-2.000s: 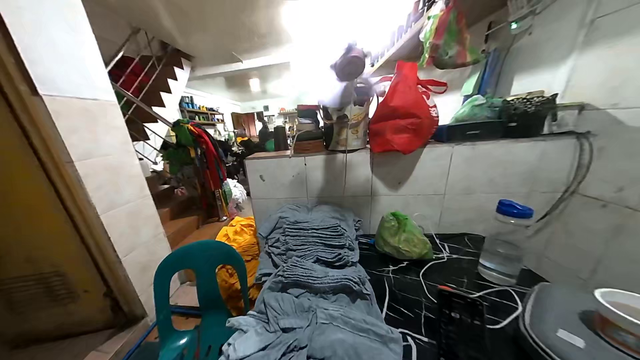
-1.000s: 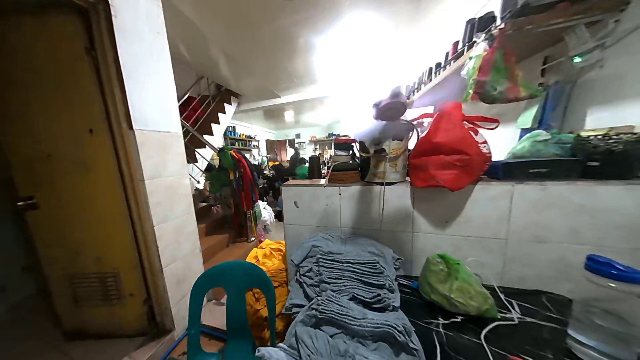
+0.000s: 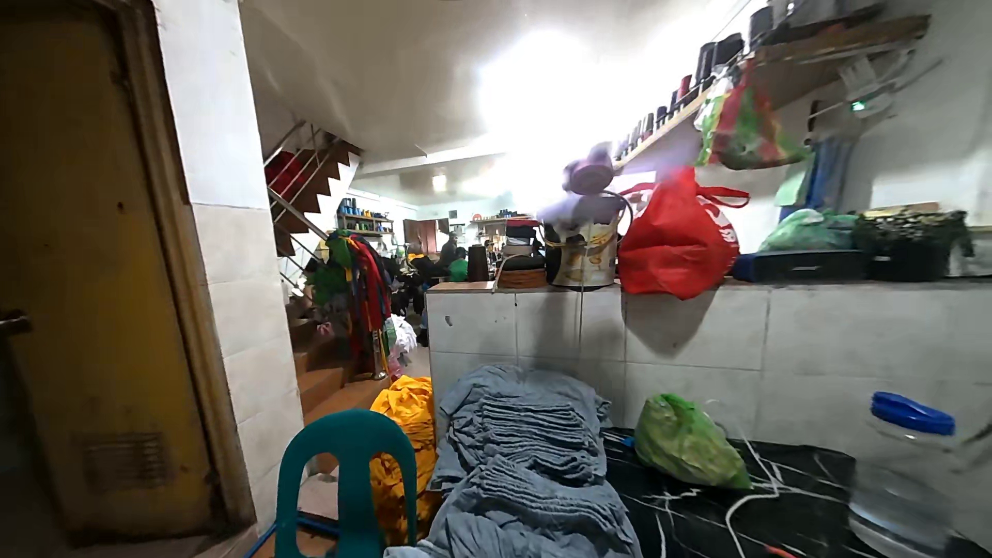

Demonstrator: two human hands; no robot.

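Neither my left hand nor my right hand shows in the head view. Low in the middle, grey garments (image 3: 535,442) lie piled in folded layers against the tiled half wall. To their right a green plastic bag (image 3: 686,442) rests on a black table cover (image 3: 806,465) with white vein-like lines. A clear plastic jar with a blue lid (image 3: 903,480) stands at the right edge. Left of the garments are bright orange cloth (image 3: 403,457) and a green plastic chair (image 3: 349,457).
The tiled half wall (image 3: 690,325) carries a red bag (image 3: 678,240), a bucket (image 3: 585,248) and a black tray (image 3: 810,265). Thread cones line a shelf (image 3: 845,43) above. A yellowish door (image 3: 85,271) is at left, stairs (image 3: 322,372) behind. A white cord crosses the table cover.
The view has swung left and up. The phone-like dark object and the bowl at the lower right, seen two seconds ago, are out of view.
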